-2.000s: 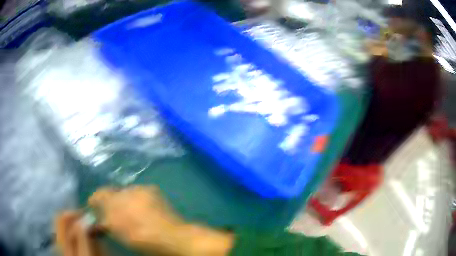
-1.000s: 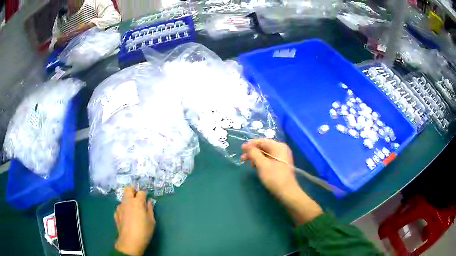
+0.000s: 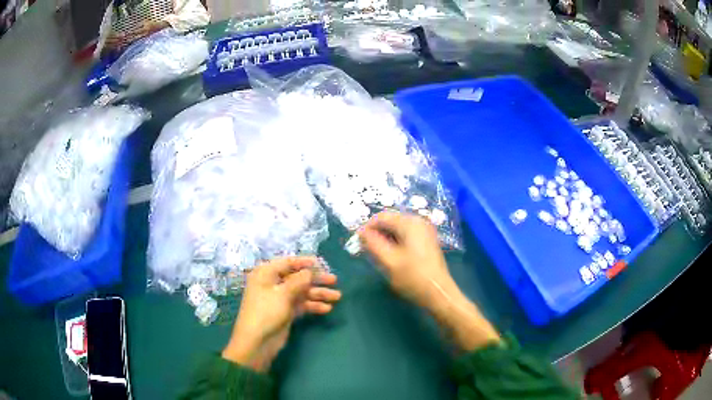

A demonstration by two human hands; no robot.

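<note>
My left hand is in front of the left parts bag, fingers curled, with a small clear plastic piece at the fingertips. My right hand is just to its right, at the mouth of the right parts bag. Its fingertips pinch a small white plastic piece. The hands are close but apart. A thin pale line by the right wrist may be the stick; most of it cannot be made out. Loose clear pieces lie at the left bag's mouth.
A large blue tray with small white-and-clear units stands right. A small blue bin with a full bag is far left. A phone lies lower left. A blue rack and pale racks stand beyond; a red stool is lower right.
My left hand has moved right and up from the left bag's mouth, now with a clear piece. My right hand has moved slightly left with a white piece. The view has shifted slightly.
</note>
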